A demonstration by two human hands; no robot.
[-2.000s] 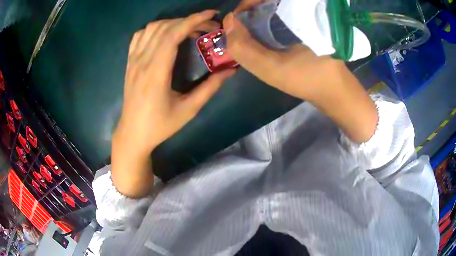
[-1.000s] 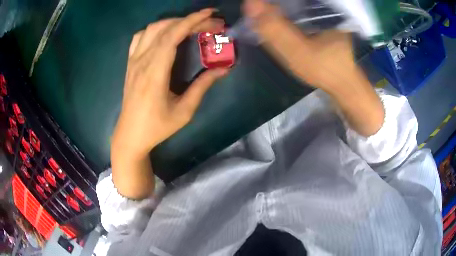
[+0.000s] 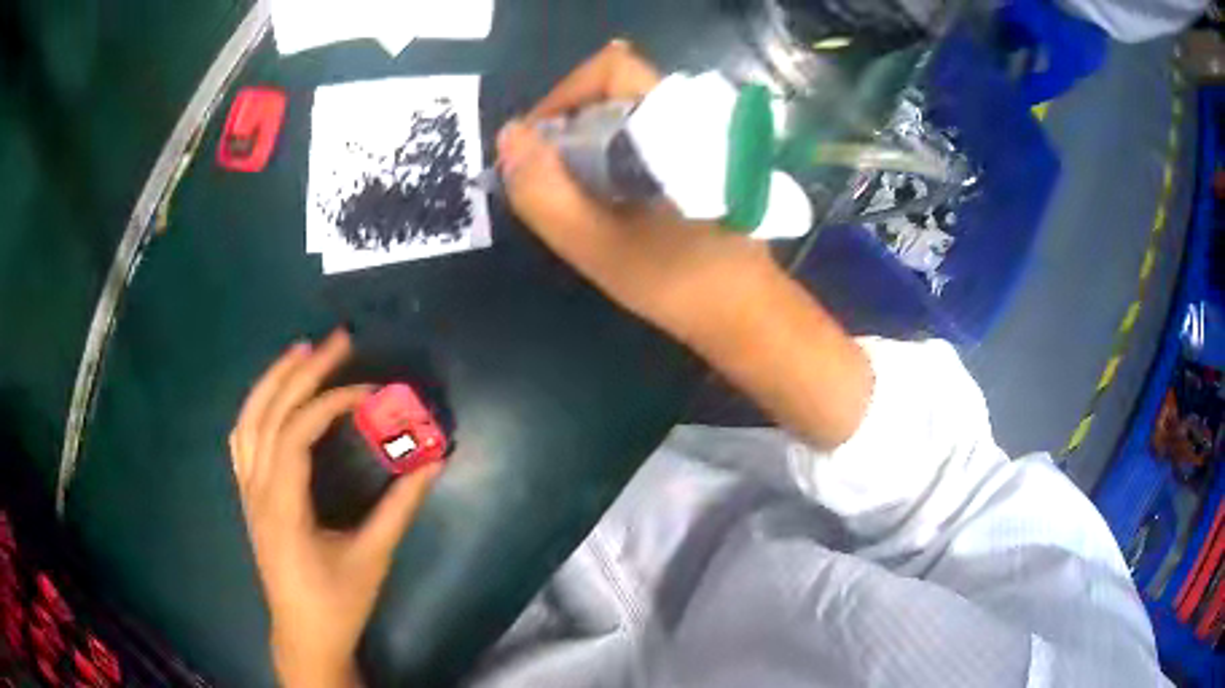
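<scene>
My left hand (image 3: 316,497) holds a red housing (image 3: 402,429) between thumb and fingers, low over or on the dark green mat; a white rectangle shows on the housing. My right hand (image 3: 591,202) grips the glue syringe (image 3: 595,145), wrapped in white near its green cap (image 3: 751,157). The syringe's thin tip is at the right edge of a white sheet (image 3: 396,168) covered in black dabs. Whether it touches the sheet I cannot tell. A second red housing (image 3: 251,129) lies left of the sheet.
Plain white paper (image 3: 382,19) lies beyond the speckled sheet. A pale strip (image 3: 118,288) crosses the mat at left. A blue bin (image 3: 1001,202) with crumpled scraps is beyond the bench at right. Red parts (image 3: 54,632) show at lower left. A white sleeve shows at top right.
The view has turned, bringing the sheets and second housing into view. My right hand has moved the syringe away from the held housing to the speckled sheet. My left hand still holds its housing.
</scene>
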